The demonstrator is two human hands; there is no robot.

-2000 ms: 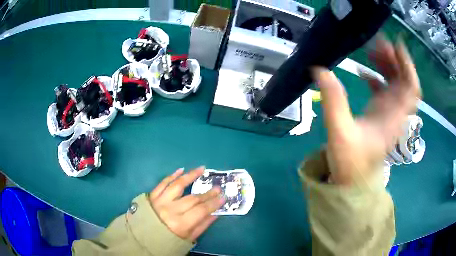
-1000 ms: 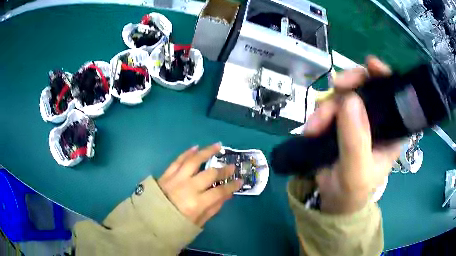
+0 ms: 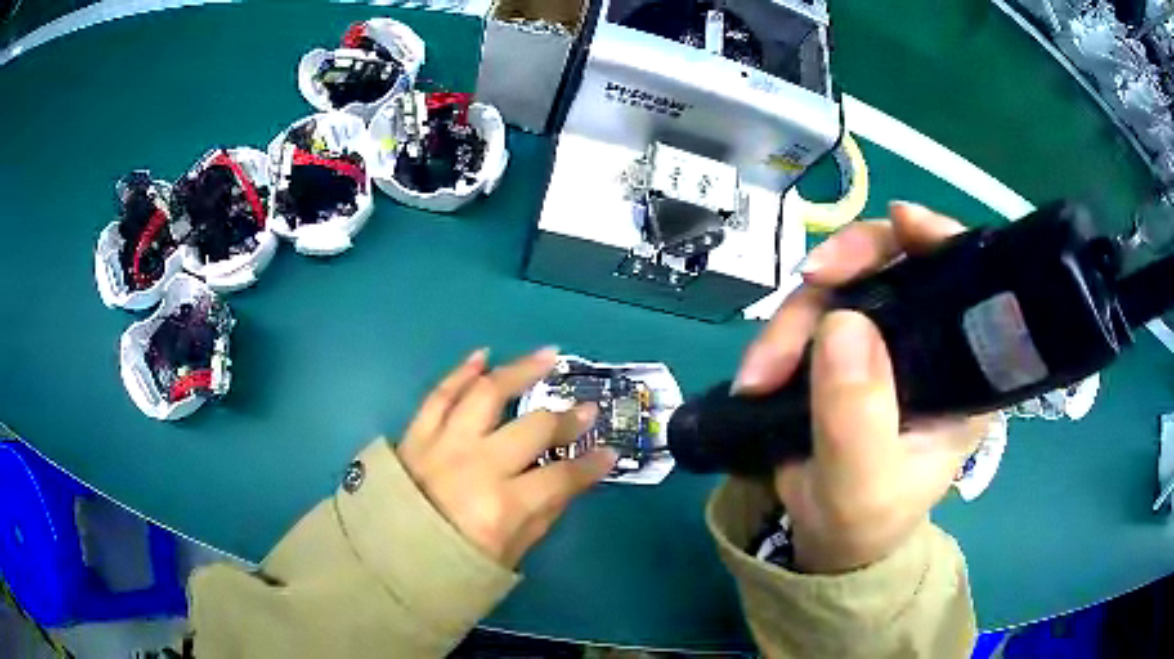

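A white plastic housing (image 3: 662,386) with a circuit board (image 3: 627,415) lies flat on the green bench in front of me. My left hand (image 3: 496,451) lies over its left part, fingertips on the board and on the rim. My right hand (image 3: 856,412) is wrapped around a black electric screwdriver (image 3: 927,328), held nearly level with its nose pointing left. The nose is at the right end of the housing. The driver tip is hard to make out, and no screw can be seen.
Several white shell units (image 3: 322,187) with red wires stand at the left. A screw feeder (image 3: 663,232) stands beyond the housing, a cardboard box (image 3: 528,62) beside it and a yellow tape roll (image 3: 843,187) behind. More white shells (image 3: 985,457) lie at right, partly hidden. A blue stool (image 3: 77,541) is lower left.
My right hand was open beside the upright screwdriver, then gripped it over the bench; now its nose is at the housing. My left hand stays on the housing, which sits higher in view.
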